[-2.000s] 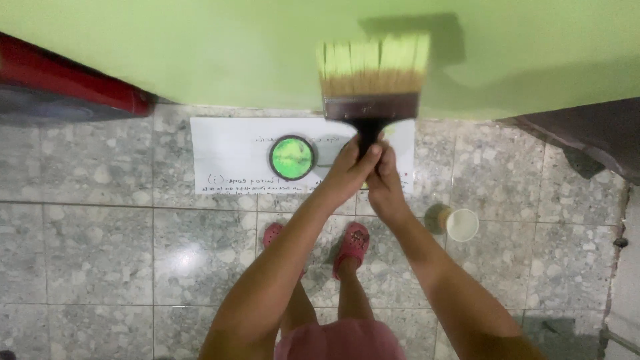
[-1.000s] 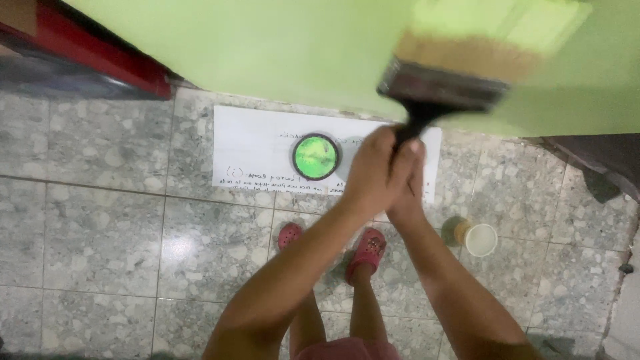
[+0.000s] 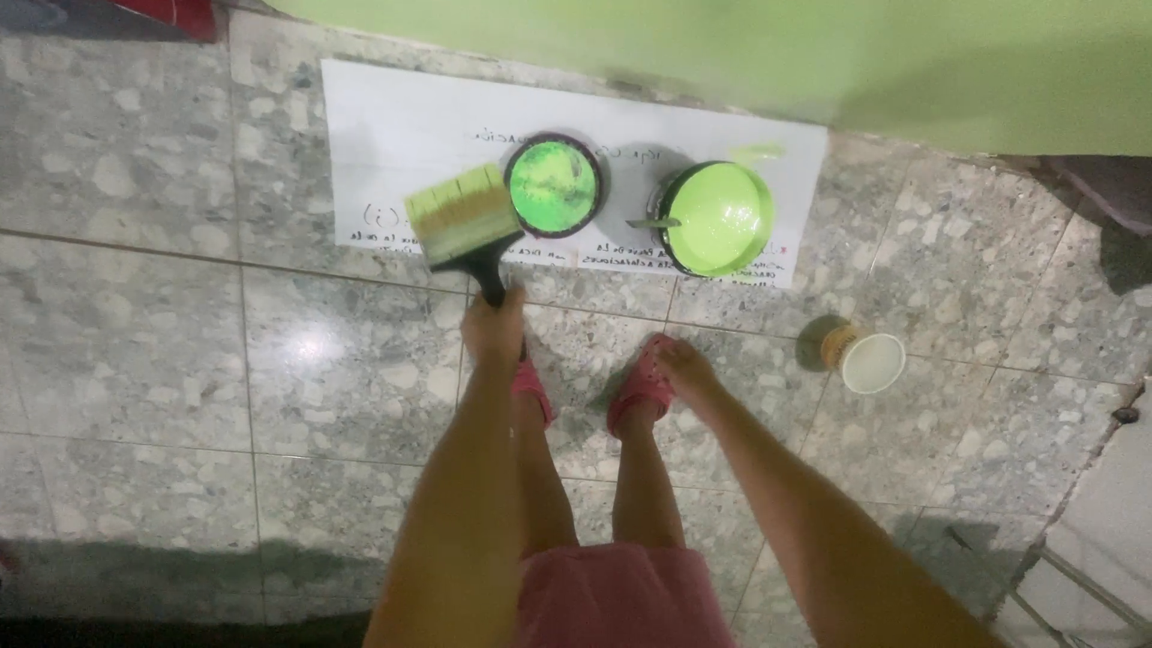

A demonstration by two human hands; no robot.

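My left hand (image 3: 494, 326) grips the black handle of a wide paintbrush (image 3: 463, 211), whose pale bristles bear light green paint at the tips. The bristles point up and left, over a paper sheet's lower edge. My right hand (image 3: 688, 367) is off the brush, above the right pink clog, and seems to hold nothing; its fingers are loosely curled. An open container of light green paint (image 3: 724, 218) stands on the paper sheet (image 3: 405, 117), with a thin stick across its left rim. Left of it lies a round, dark-rimmed lid (image 3: 553, 186) smeared with brighter green.
A green wall (image 3: 720, 54) rises along the top. A paper cup (image 3: 873, 362) stands on the speckled tile floor (image 3: 360, 378) at right. Pink clogs (image 3: 643, 387) are on the feet below. A red object (image 3: 189, 18) is at the top left, and a dark one at the right.
The brush has come down and left, away from the wall, held by my left hand alone. My right hand has let go of the handle. The paint container is now in full view.
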